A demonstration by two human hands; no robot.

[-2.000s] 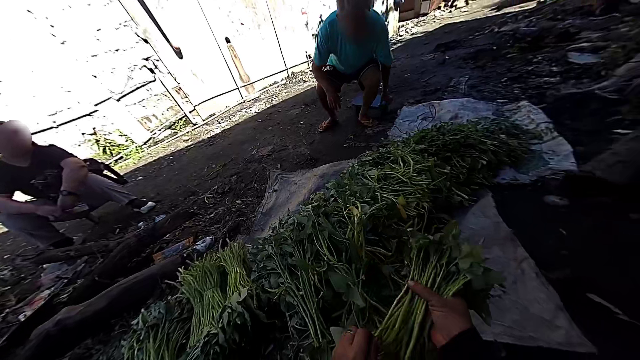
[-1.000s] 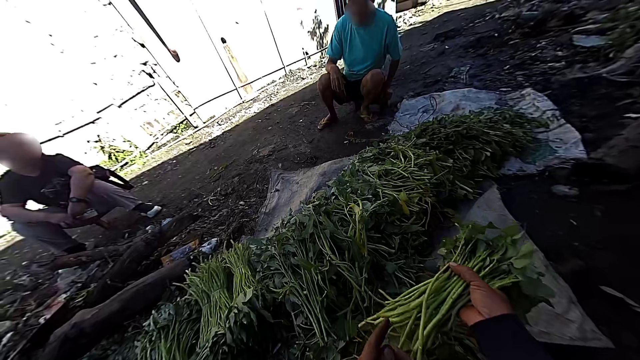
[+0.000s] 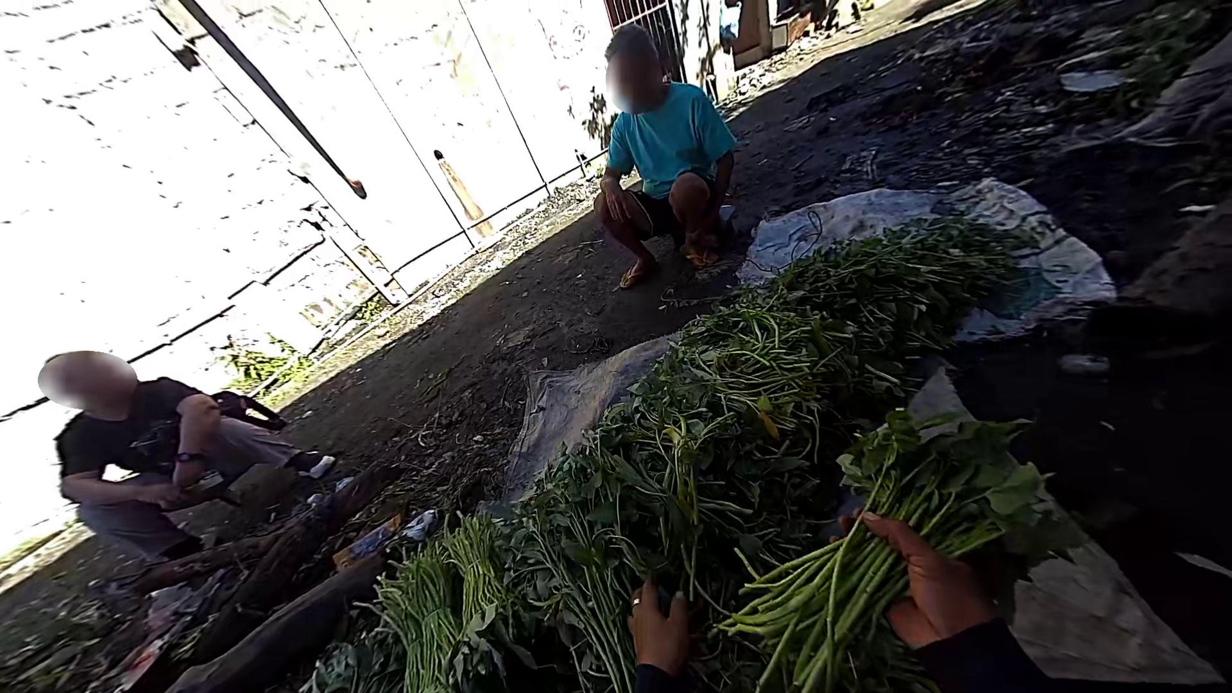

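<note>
My right hand is closed around a bunch of leafy green stems, its leaves toward the upper right and its stem ends toward the lower left. At the lower middle, my left hand touches the long pile of leafy greens; its fingertips are partly among the stems, and whether it grips any cannot be told. Left of it lie bundles with their pale stems side by side. The pile runs diagonally to the upper right over spread sacks.
A person in a teal shirt squats beyond the pile. Another person, in a dark shirt, crouches at the left. Logs and litter lie at the lower left. A light wall stands behind the dark ground.
My left hand has come away from the held bunch and is now on the pile to its left. My right hand has moved right and raised the bunch off the pile.
</note>
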